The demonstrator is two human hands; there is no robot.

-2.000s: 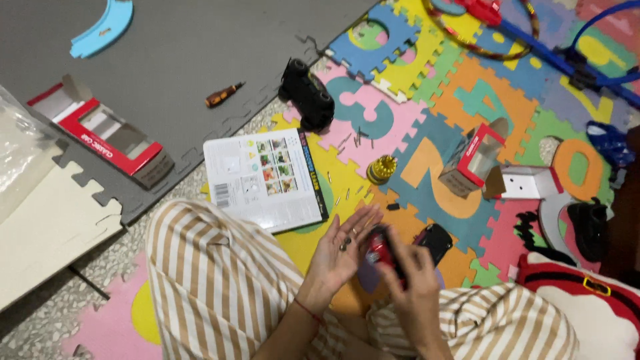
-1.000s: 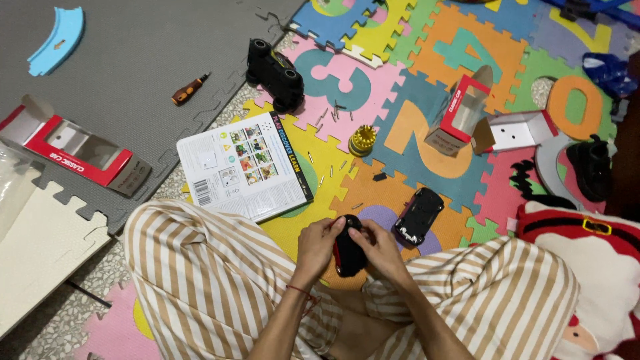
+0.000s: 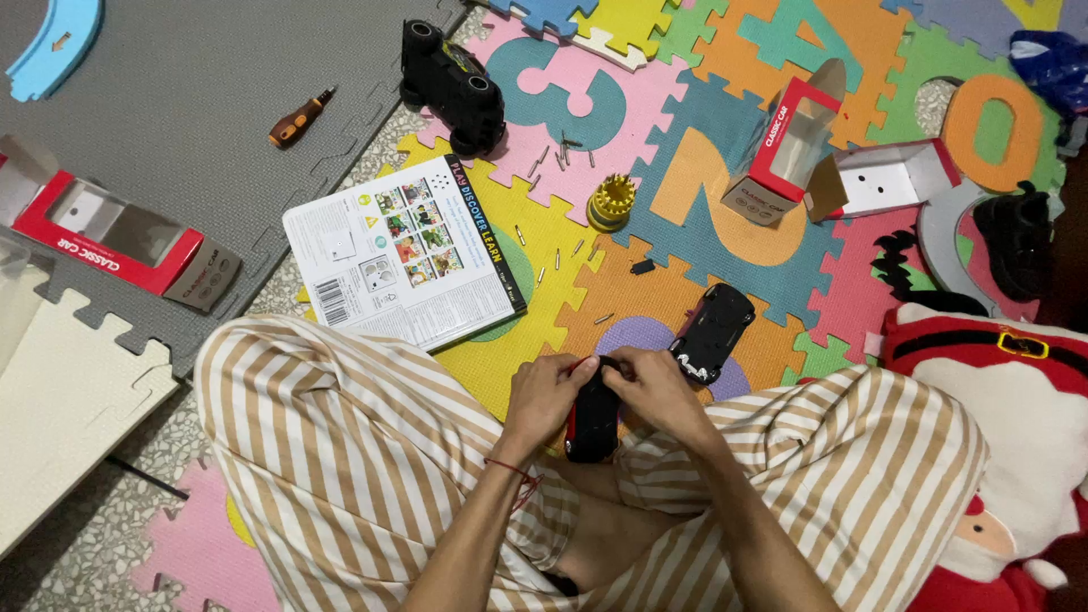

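Between both hands is a small red toy car (image 3: 593,423), its black underside facing up. My left hand (image 3: 544,395) grips the car's left edge near its far end. My right hand (image 3: 653,387) has its fingers at the far end of the car, by a small black part whose join with the car I cannot make out. Just beyond my right hand lies another toy car (image 3: 716,333), black underside up. A small black piece (image 3: 643,266) and several loose screwdriver bits (image 3: 558,258) lie on the foam mat. A yellow bit holder (image 3: 611,202) stands farther off.
A board book (image 3: 399,255) lies face down at the left, with an orange-and-black screwdriver (image 3: 303,117) beyond it. A larger black toy car (image 3: 453,89) rests at the top. Red car boxes (image 3: 110,238) lie left and right (image 3: 786,144). A Santa cushion (image 3: 1003,408) is at the right.
Two seconds ago my left palm was open with small things on it, and my right hand held the red car above. Now both hands are on the car, underside up.
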